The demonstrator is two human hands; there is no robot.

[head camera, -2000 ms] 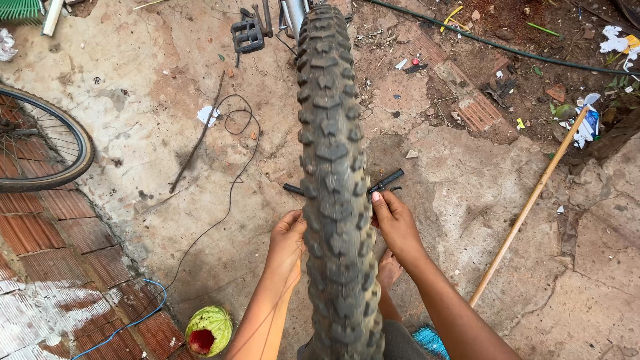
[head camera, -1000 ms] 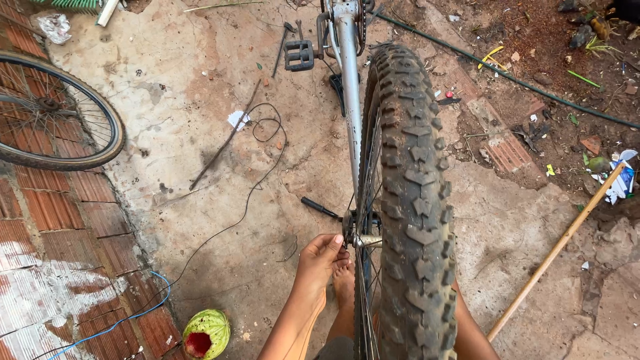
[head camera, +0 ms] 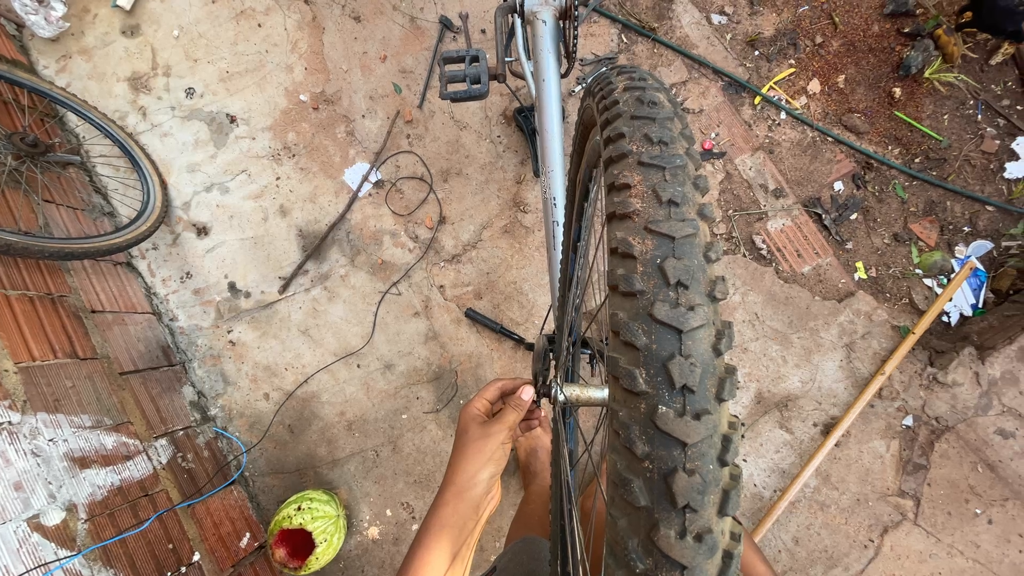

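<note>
A bicycle wheel with a knobby tyre (head camera: pixel 672 320) stands upright at centre right, joined to a silver bicycle frame (head camera: pixel 550 152) with a black pedal (head camera: pixel 464 75). My left hand (head camera: pixel 502 408) pinches at the end of the axle, left of the metal hub (head camera: pixel 582 394); what lies between thumb and fingers is too small to tell. Beyond it a black handlebar grip (head camera: pixel 486 322) shows near the ground. The tyre hides my right hand; only a bit of that forearm shows at the bottom.
Another bicycle wheel (head camera: pixel 152 192) lies at left on bricks (head camera: pixel 132 344). A hollowed watermelon (head camera: pixel 320 524), a thin black cable (head camera: pixel 352 352), a stick (head camera: pixel 340 216) and tools (head camera: pixel 432 60) are on the ground. A wooden pole (head camera: pixel 864 392) and green hose (head camera: pixel 800 116) are at right.
The view has shifted so the wheel shows from its left side. My right hand, seen earlier beside the tyre, is now behind it. My left hand is now at the axle end.
</note>
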